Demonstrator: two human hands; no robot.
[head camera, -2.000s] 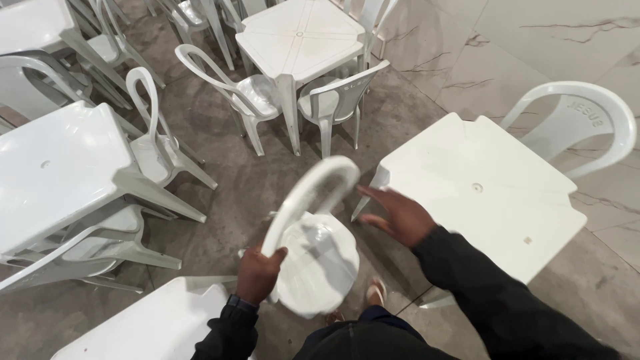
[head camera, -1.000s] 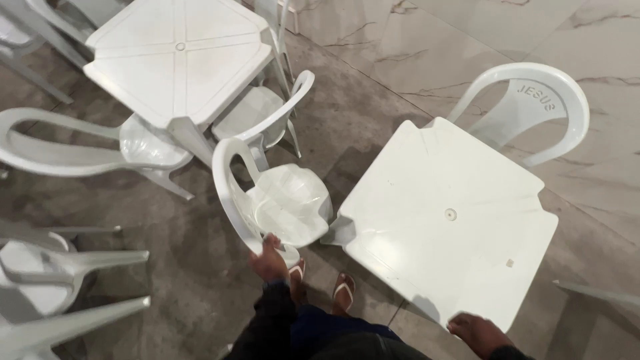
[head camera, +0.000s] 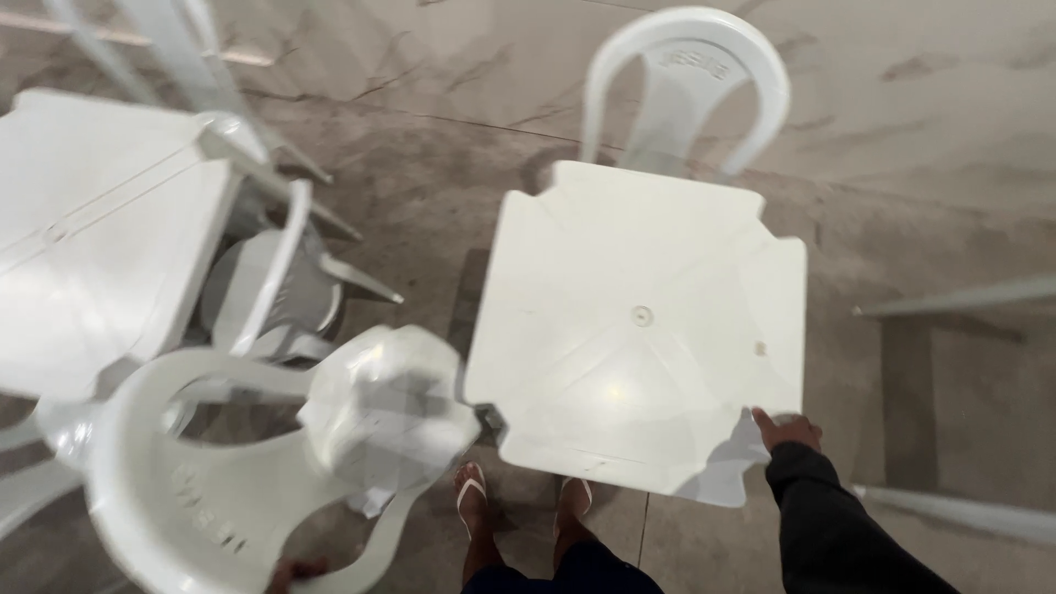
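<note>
A white plastic chair (head camera: 388, 404) stands at the lower left, its seat close to the left edge of a square white plastic table (head camera: 627, 272). My left hand (head camera: 297, 571) shows only in part at the bottom edge, at the rim of the chair's backrest; its hold is partly hidden. My right hand (head camera: 788, 431) rests on the notched lower right corner of the table, with fingers over the edge. Another white plastic chair (head camera: 685, 91), with raised lettering on its back, stands at the table's far side.
At the left stands another white plastic table (head camera: 107, 239) with a chair (head camera: 280, 280) tucked beside it and more chair parts around. White legs (head camera: 965, 516) reach in from the right. A marbled tile wall (head camera: 495, 58) runs behind. My feet in flip-flops are near the table's front edge.
The view has swung right. My right hand, off the table two seconds ago, is now at its lower right corner. My left hand stays at the chair, which now stands to the table's left.
</note>
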